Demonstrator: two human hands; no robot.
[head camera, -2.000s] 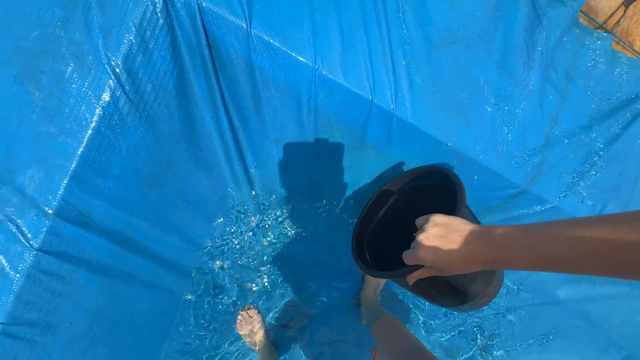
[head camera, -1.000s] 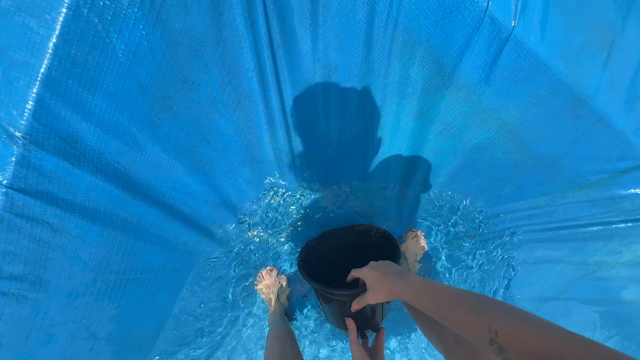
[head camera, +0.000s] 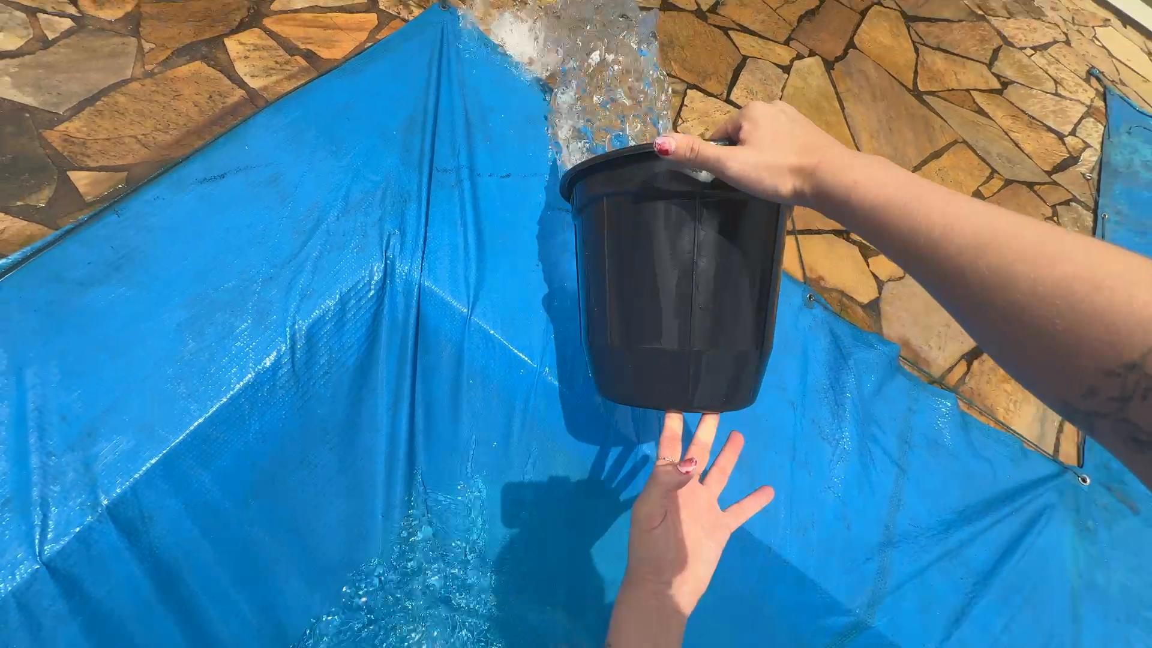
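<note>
A black plastic bucket (head camera: 679, 288) is tipped away from me, its base toward me, and water (head camera: 607, 81) pours from its mouth over the sheet's edge onto stone paving. My right hand (head camera: 765, 153) grips the rim at the upper right, thumb on the near side. Below the bucket my left hand (head camera: 688, 522) has its palm up and fingers spread; two fingertips meet the bottom of the bucket. A blue tarpaulin (head camera: 270, 378) lies beneath, folded and wet. The inside of the bucket is hidden.
Irregular stone paving (head camera: 900, 90) borders the tarpaulin at the top and right. Eyelets and a cord run along the sheet's right edge. Shallow rippling water (head camera: 423, 576) lies at the bottom, beside my shadow. Another piece of blue sheet (head camera: 1125, 171) shows at the far right.
The bucket was upright low between my feet one second ago; now it is raised and tipped, with water pouring out. The view has shifted to the paved edge.
</note>
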